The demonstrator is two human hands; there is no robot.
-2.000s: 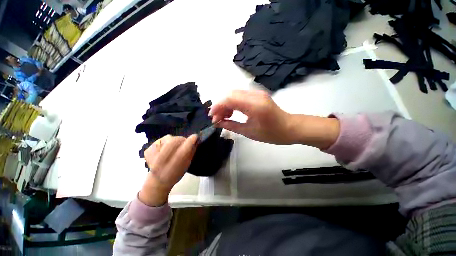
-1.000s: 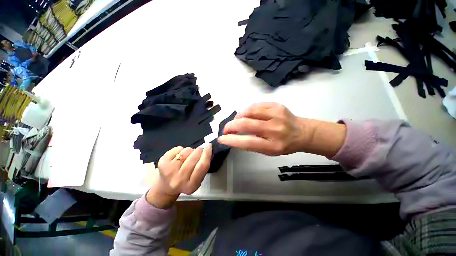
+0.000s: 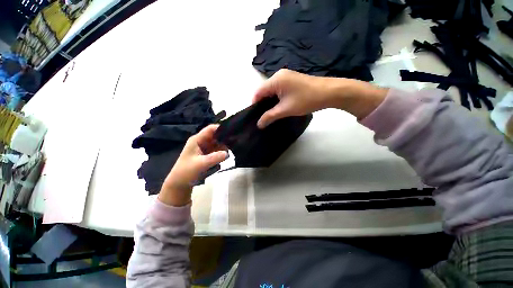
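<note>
A limp black panel (image 3: 270, 138) hangs between my hands, above the white table. My right hand (image 3: 289, 98) pinches its upper edge between thumb and fingers. My left hand (image 3: 197, 154) is at its left corner, with fingers on the edge and the thumb below. A rumpled pile of black panels (image 3: 169, 129) lies just left of the held panel, partly behind my left hand. Two narrow black strips (image 3: 365, 197) lie parallel near the table's front edge; their right ends reach my right sleeve.
A large stack of black panels (image 3: 320, 39) lies at the far side. Tangled black strips (image 3: 469, 56) lie at the far right. Pale tape (image 3: 402, 56) marks the table. Yellowish bundles (image 3: 42, 31) and a person in blue (image 3: 14, 76) are at the far left.
Both hands were close together at a small edge of black fabric; now a wider panel shows between them. My right hand has moved up, lifting the panel clear of the left pile.
</note>
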